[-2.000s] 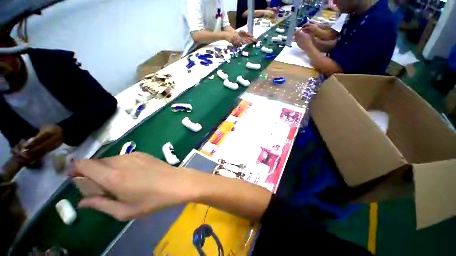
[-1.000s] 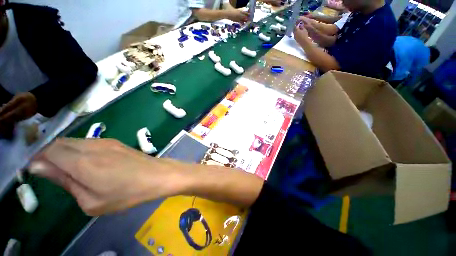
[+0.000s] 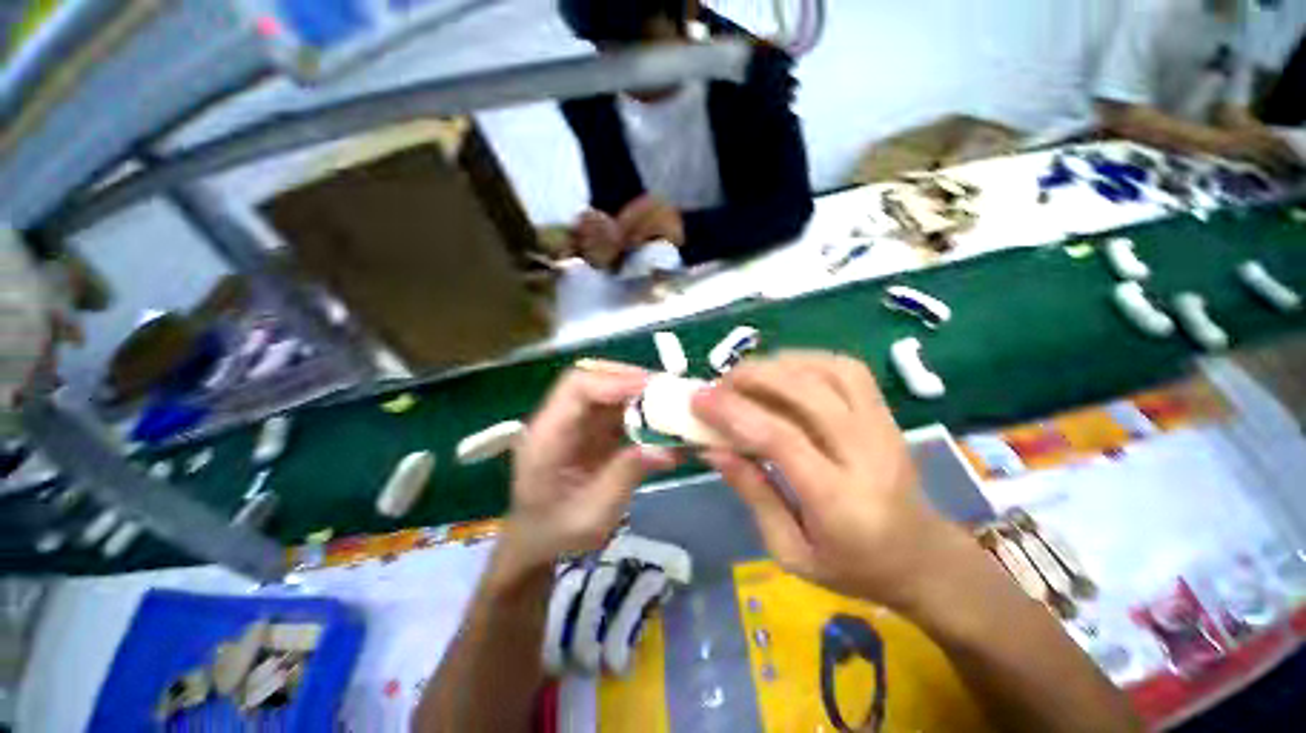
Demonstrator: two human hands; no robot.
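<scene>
A white curved housing (image 3: 670, 408) is held between both hands above the near edge of the belt. My left hand (image 3: 580, 465) grips its left end with thumb and fingers. My right hand (image 3: 816, 465) grips its right end. A dark gap shows at its left end; the rest is partly hidden by the fingers. Below my left hand, several open white housings (image 3: 613, 609) with dark blue stripes lie side by side on the printed mat (image 3: 716, 652).
The green conveyor belt (image 3: 1003, 308) crosses behind the hands with scattered white pieces. A blue bin (image 3: 322, 673) with tan pieces is at lower left. Beige strips (image 3: 1034, 559) lie on the right. A metal frame (image 3: 215, 244) and a carton (image 3: 416, 244) stand at left. A person sits opposite.
The view has swung left and down. The hand that reached over the belt now holds a white housing together with the other hand, which has come into view.
</scene>
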